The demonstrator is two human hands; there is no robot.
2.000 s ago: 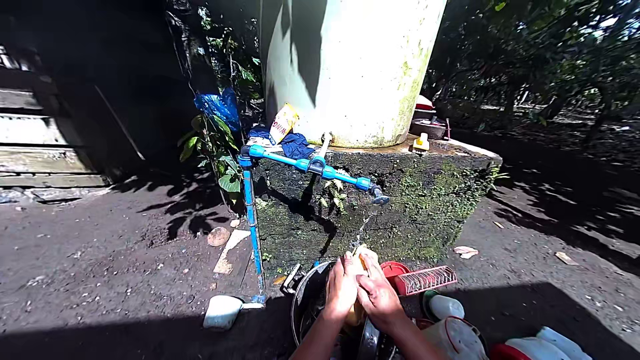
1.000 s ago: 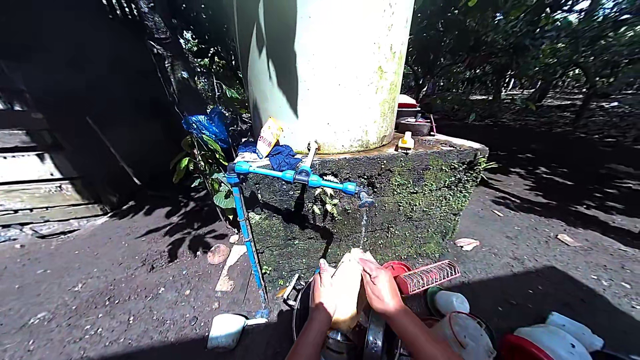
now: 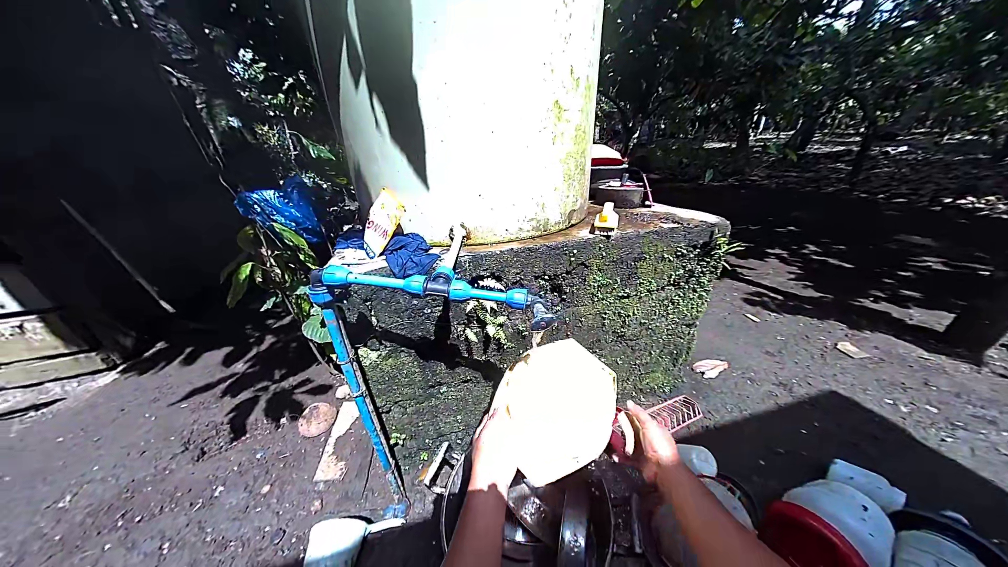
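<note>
A pale, light-yellow dish or container, overexposed by the sun, is tilted up under the outlet of a blue water pipe. My left hand grips its left edge, the fingers partly hidden behind it. My right hand is at its right edge; whether the fingers press on it is hard to tell. Water falls from the outlet onto its top. Below my hands stands a dark metal basin with shiny metal pots or lids in it.
A large white tank stands on a mossy concrete base, with a yellow-handled brush, dark blue cloth and printed packet. A red wire rack lies right of my hands. Several containers sit lower right; a white dipper lower left.
The pale item, narrow between my hands before, now shows its broad face under the outlet. My hands have moved apart and up toward the pipe.
</note>
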